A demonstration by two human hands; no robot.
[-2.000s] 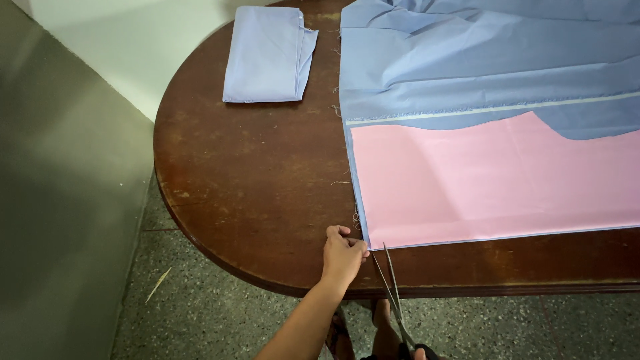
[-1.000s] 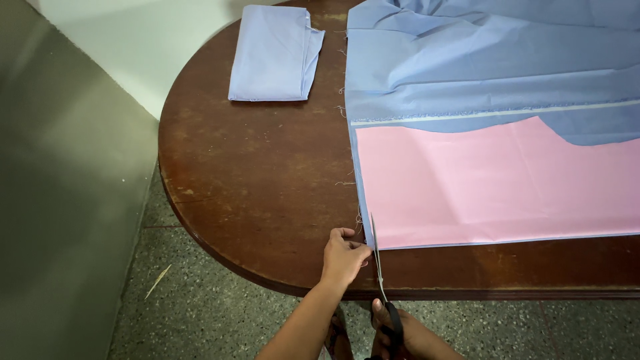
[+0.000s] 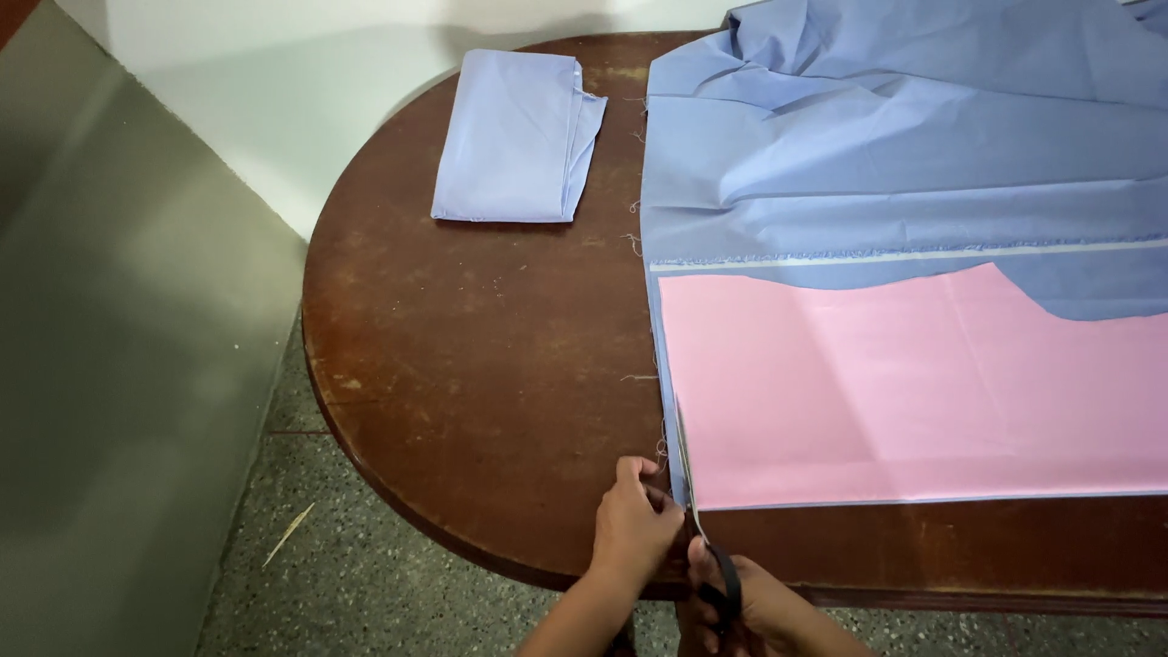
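My right hand [image 3: 744, 598] grips the black handles of a pair of scissors [image 3: 691, 484] at the table's front edge. The blades point away from me along the left edge of a pink pattern-shaped piece [image 3: 912, 392], which lies on blue fabric [image 3: 849, 146]. Just left of the blades, my left hand [image 3: 637, 520] pinches the blue fabric's front left corner between thumb and fingers. The fabric's left edge is frayed with loose threads. A white strip [image 3: 821, 257] runs across the blue fabric behind the pink piece.
A folded blue cloth [image 3: 511, 137] lies at the back left of the rounded wooden table [image 3: 456, 365]. Walls [image 3: 246, 100] stand behind and to the left. The speckled floor [image 3: 338, 538] shows below the table's edge, with a thin straw-coloured scrap on it.
The scissors, spread two seconds ago in front of the fabric's corner, have moved onto its left edge and their blades have closed up. My left hand has stayed at the corner.
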